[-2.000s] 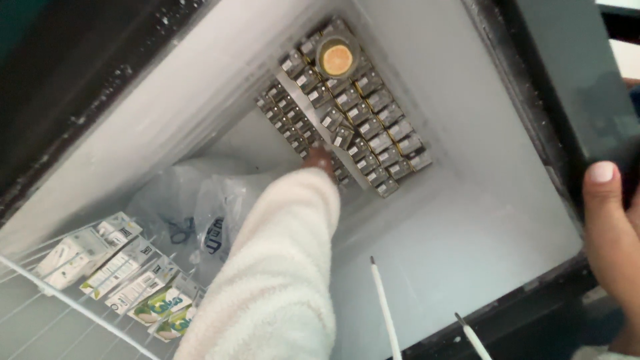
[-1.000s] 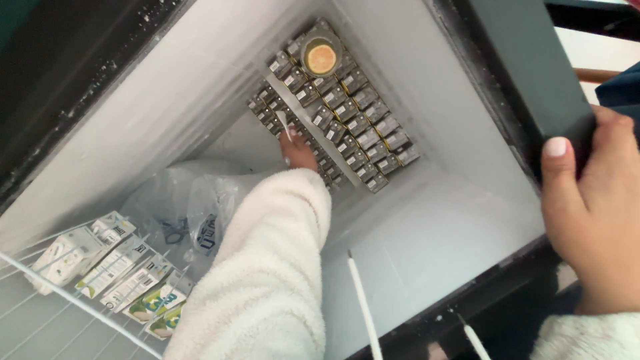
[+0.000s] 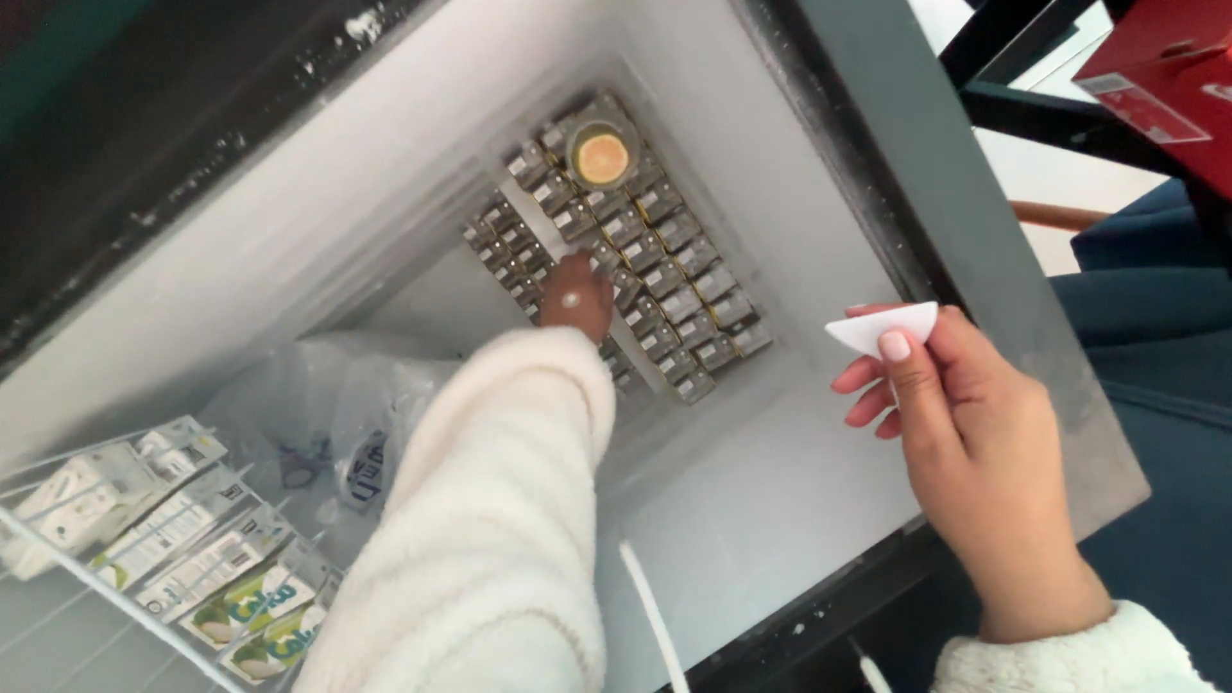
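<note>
Deep inside a chest freezer, my left hand (image 3: pixel 577 296) reaches down among rows of small clear packs (image 3: pixel 662 277) on the floor; its fingertips are hidden, so whether it grips one cannot be told. Beside it a pale strip (image 3: pixel 640 358) divides the rows. At the far end of the packs a clear round container (image 3: pixel 603 156) shows an orange disc inside. My right hand (image 3: pixel 948 414), above the freezer's right rim, pinches a small folded white piece of paper (image 3: pixel 885 329) between thumb and fingers.
A white wire basket (image 3: pixel 106 597) with several drink cartons (image 3: pixel 207 563) hangs at lower left. Behind it lies a clear plastic bag (image 3: pixel 327 414). The freezer's dark rim (image 3: pixel 837 164) runs along the right. Outside it are a red box (image 3: pixel 1155 87) and dark blue fabric (image 3: pixel 1155 337).
My right hand, earlier resting on the rim, is raised and holds the white paper. A white piece seen at my left hand one second ago no longer shows there.
</note>
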